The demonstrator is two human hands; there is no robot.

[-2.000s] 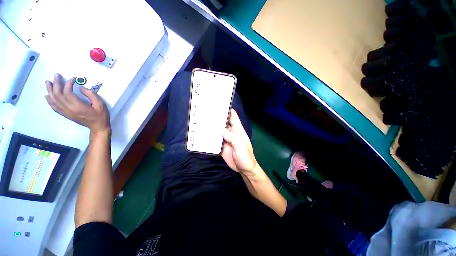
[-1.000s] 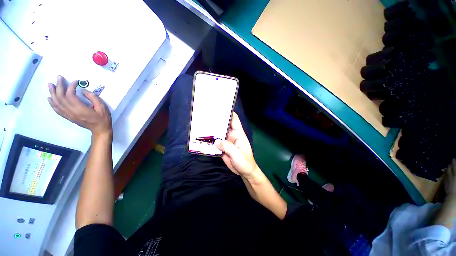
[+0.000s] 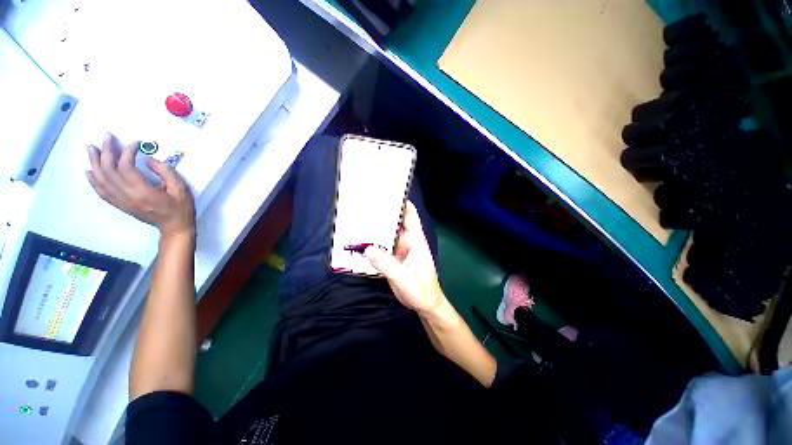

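Note:
A smartphone (image 3: 373,195) with a bright white screen is held upright above my lap. My right hand (image 3: 412,265) is shut on its lower right part, with the thumb over the lower screen. My left hand (image 3: 139,187) lies on the white machine panel, empty, fingers apart. Its fingers are beside the round start button (image 3: 148,148), which shows between thumb and fingers.
A red emergency stop (image 3: 179,104) and a touchscreen (image 3: 59,295) are on the machine. At right, a green-edged bench holds a cardboard sheet (image 3: 556,87) and piled black housings (image 3: 738,191). Another person's sleeve (image 3: 729,413) and a pink shoe (image 3: 514,300) show lower right.
The phone screen turned from text to mostly white with a dark mark near the bottom. My right thumb moved left over the screen. The other person's sleeve shifted at the lower right.

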